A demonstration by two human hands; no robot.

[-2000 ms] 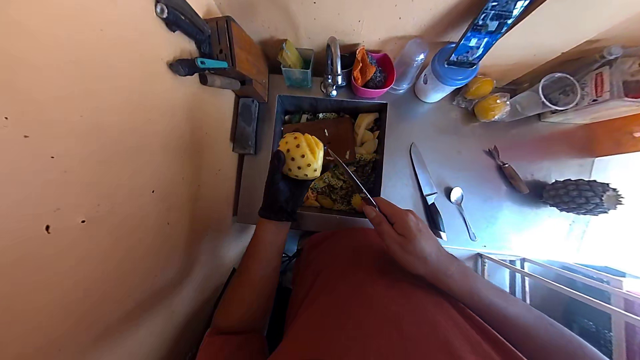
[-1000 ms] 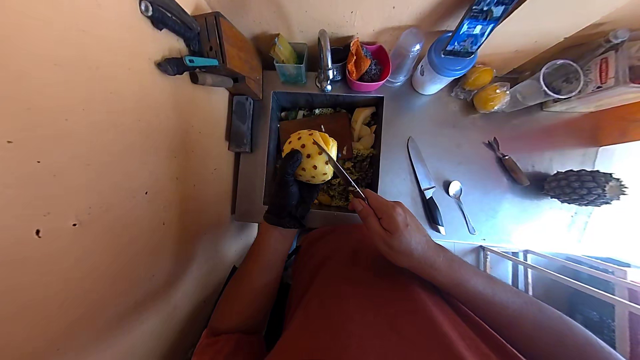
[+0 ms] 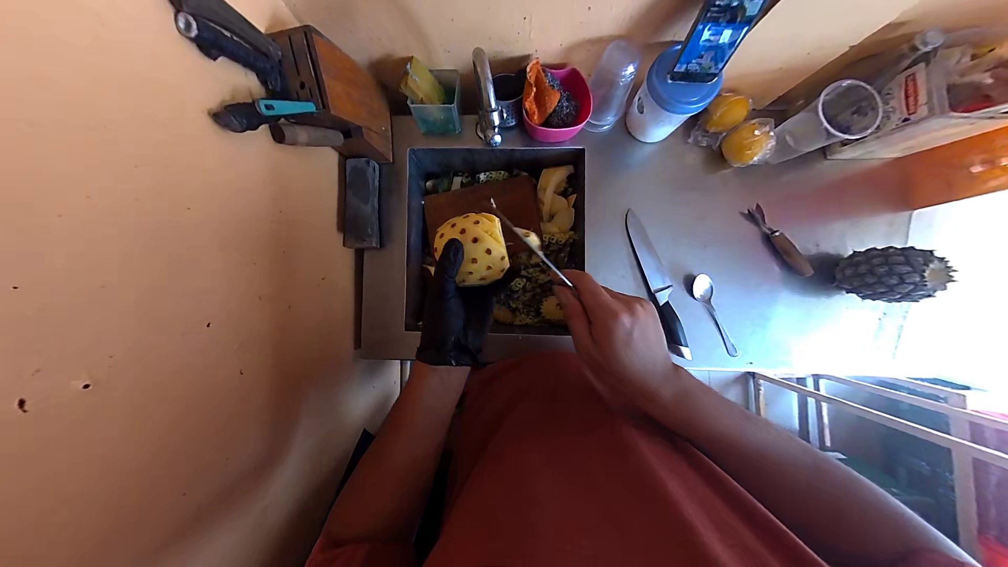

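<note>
Over the metal sink (image 3: 575, 321), my left hand (image 3: 457, 315), in a black glove, holds a peeled pineapple (image 3: 477, 250) dotted with brown eyes. My bare right hand (image 3: 614, 327) grips a knife (image 3: 542, 253) whose narrow blade points up and left, just right of the fruit. A small pale piece of pineapple (image 3: 529, 236) lies against the blade. Below them, a brown board (image 3: 492, 197) rests in the sink among peelings and yellow pineapple pieces (image 3: 555, 197). The fingers under the fruit are hidden.
On the steel counter to the right lie a chef's knife (image 3: 650, 256), a spoon (image 3: 709, 307), a wooden-handled tool (image 3: 780, 240) and an unpeeled pineapple (image 3: 894, 273). A faucet (image 3: 487, 98), pink bowl (image 3: 579, 98) and blue-lidded container (image 3: 665, 98) stand behind. A wooden knife block (image 3: 339, 87) is at left.
The blade, against the pineapple's upper right one second ago, is now apart from it, with a small piece at the blade. The peeled fruit has stayed in my left hand.
</note>
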